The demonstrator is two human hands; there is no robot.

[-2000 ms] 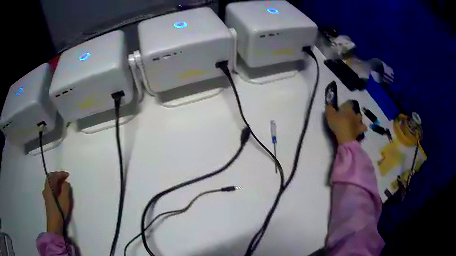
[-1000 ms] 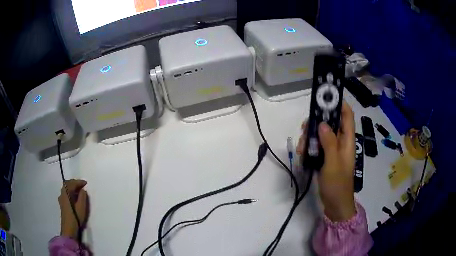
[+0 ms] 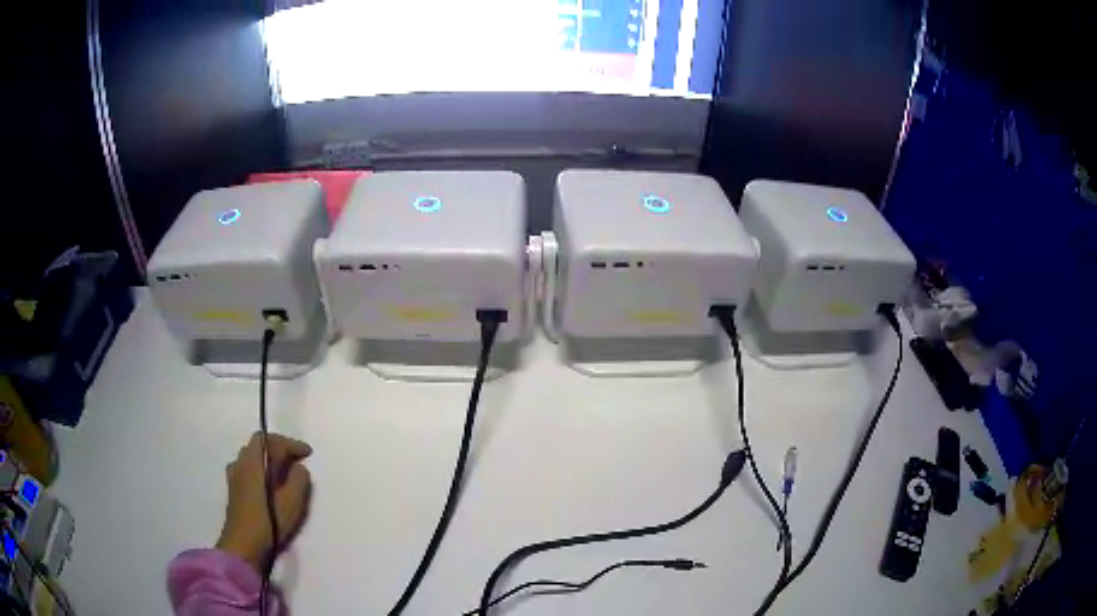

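Observation:
Four white projectors stand in a row, at far left, centre left, centre right and far right. Each has a glowing blue ring on top and a black cord in its lower right rear port. My left hand rests on the table with loosely bent fingers, holding nothing visible; a thin cord crosses over it. My right hand is not in view. A thick black cable and a thin audio cable lie with loose plugs on the table.
Remote controls and a blue-clear screwdriver lie at right, near yellow pieces. White boxes with blue displays, a yellow cylinder and a dark bin are at left. A bright projected image is ahead.
My right hand has left the view with the remote it held up. The view has tilted up and shifted, showing more of the projected image. My left hand still rests under the cord.

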